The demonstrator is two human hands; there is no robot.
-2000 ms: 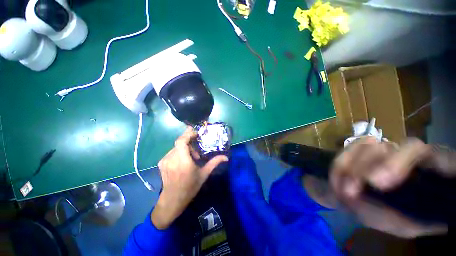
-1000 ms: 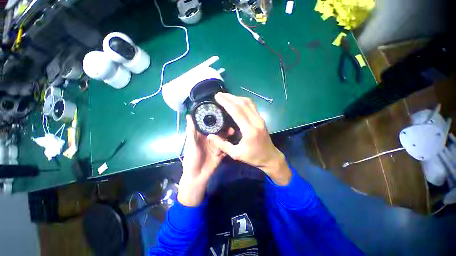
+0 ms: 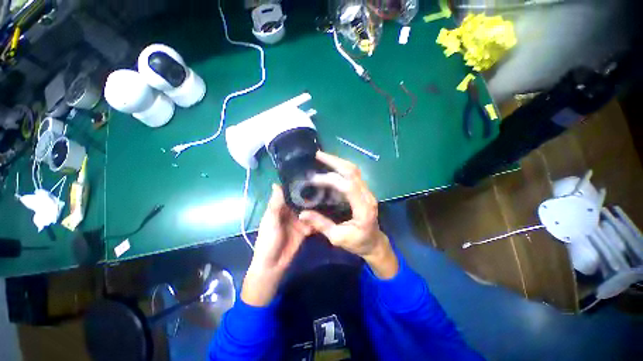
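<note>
A white PTZ camera (image 3: 261,127) lies on the green mat in front of me, its black ball (image 3: 292,146) toward me. The black front cover (image 3: 310,194) with a round lens window is at the ball's near side; it is blurred, and I cannot tell if it is seated. My left hand (image 3: 276,236) holds the cover from below left. My right hand (image 3: 349,211) grips it from the right, fingers over its top. Both hands are bare. The camera's white pigtail cable (image 3: 246,211) runs down to the mat edge.
Two white indoor cameras (image 3: 158,84) stand at the back left. A small screwdriver (image 3: 358,148), tweezers (image 3: 395,130) and side cutters (image 3: 476,116) lie to the right. The black electric screwdriver (image 3: 525,120) hangs at the right edge. Another white camera (image 3: 572,211) lies in a cardboard box.
The electric screwdriver was in my right hand two seconds ago; now it hangs at the right. Both hands hold the cover, which has tilted and moved slightly down and right since one second ago.
</note>
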